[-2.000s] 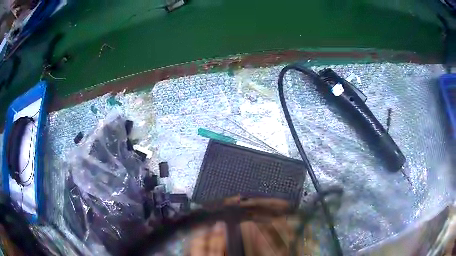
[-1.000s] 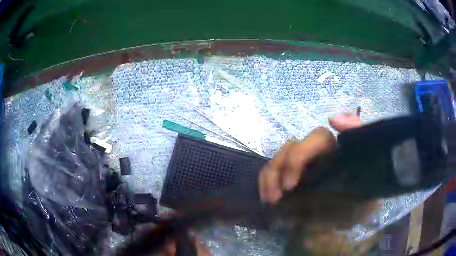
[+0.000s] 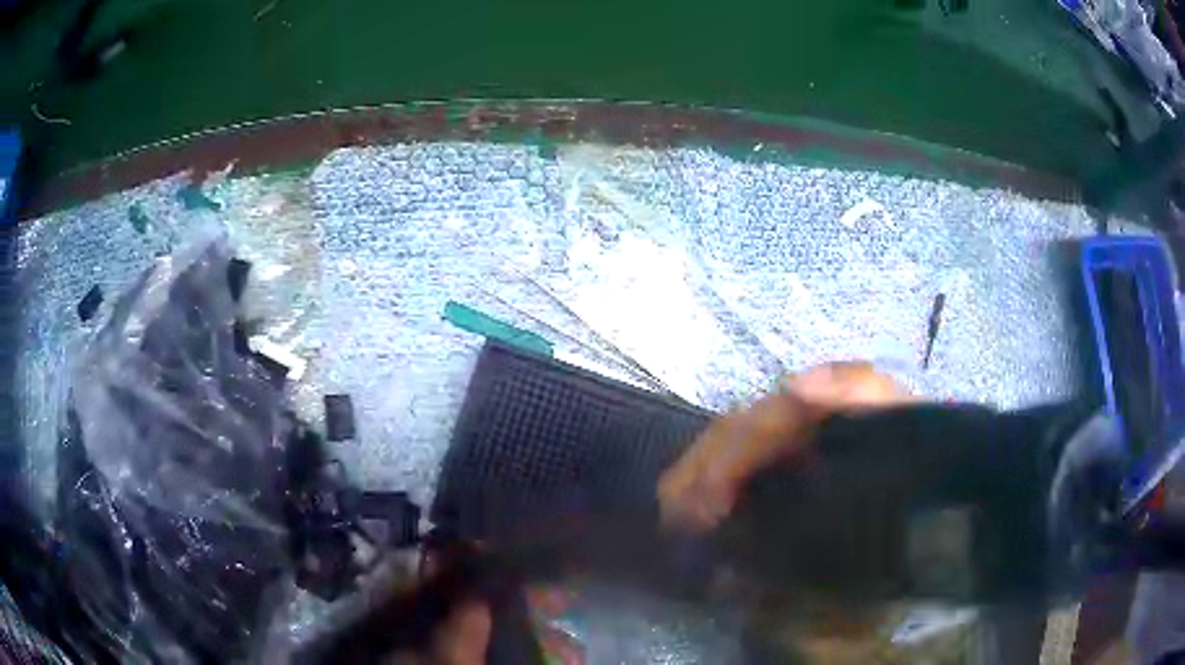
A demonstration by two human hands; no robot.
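My right hand [image 3: 780, 435] is blurred and wrapped around the thick black electric screwdriver [image 3: 897, 500], held low over the bench right of centre. Its bit is not visible. My left hand [image 3: 461, 637] is at the bottom edge, blurred and mostly cut off, on a dark curved part [image 3: 377, 630]. The black grid tray [image 3: 559, 448] lies front centre, its near side hidden behind the hands and blurred dark shapes. Whether the screwdriver touches the curved part cannot be told.
A clear bag of black pieces [image 3: 182, 455] lies left, with loose black parts [image 3: 339, 417] beside it. Green-ended tweezers [image 3: 498, 327] lie behind the tray. A thin dark rod [image 3: 933, 329] and a blue bin [image 3: 1094, 279] are right. The green belt [image 3: 585, 52] runs across the back.
The screwdriver, lying on the bench two seconds ago, is now in my right hand. Since one second ago it has come lower and nearer to me. The view has shifted rightward overall.
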